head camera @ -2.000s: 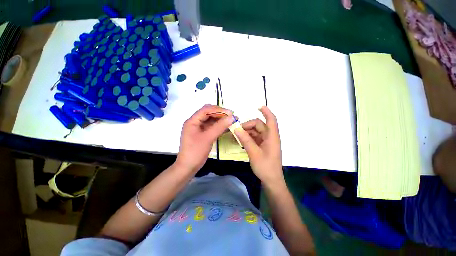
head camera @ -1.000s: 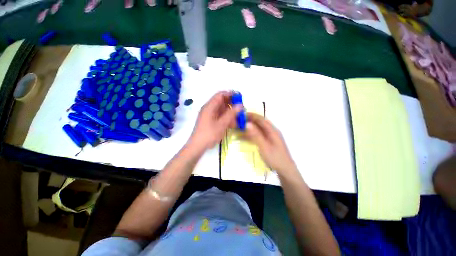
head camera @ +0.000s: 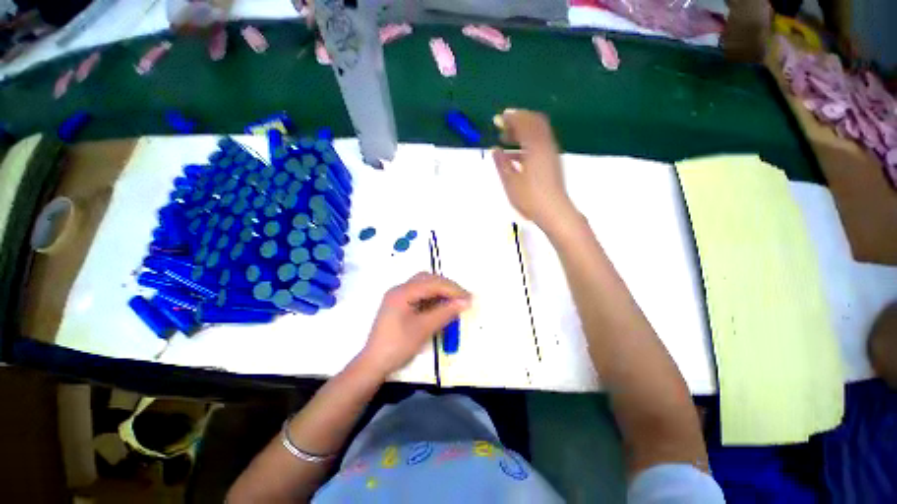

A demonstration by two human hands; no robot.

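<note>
My left hand (head camera: 418, 317) is low over the pale working sheet (head camera: 492, 349), fingertips closed on the top of a blue cell (head camera: 450, 336) that points toward me. My right hand (head camera: 531, 172) is blurred at the belt's near edge, thumb and fingers apart; a small pale yellowish spot shows at a fingertip, cot or pad unclear. Another blue cell (head camera: 462, 126) lies on the belt just left of it. Many blue cells (head camera: 256, 226) with grey-green ends are heaped at left. Loose dark discs (head camera: 403, 241) lie between heap and sheet.
A grey-white post (head camera: 366, 94) stands behind the work. The green belt (head camera: 551, 84) carries pink parts (head camera: 444, 57). A yellow sheet stack (head camera: 762, 305) lies at right, a cream tape ring (head camera: 53, 224) at far left. Another person's arm (head camera: 883, 340) shows at the right edge.
My hands have separated: the right has moved forward to the belt, the left down and nearer me with a blue cell. Belt items have shifted left. The view has shifted.
</note>
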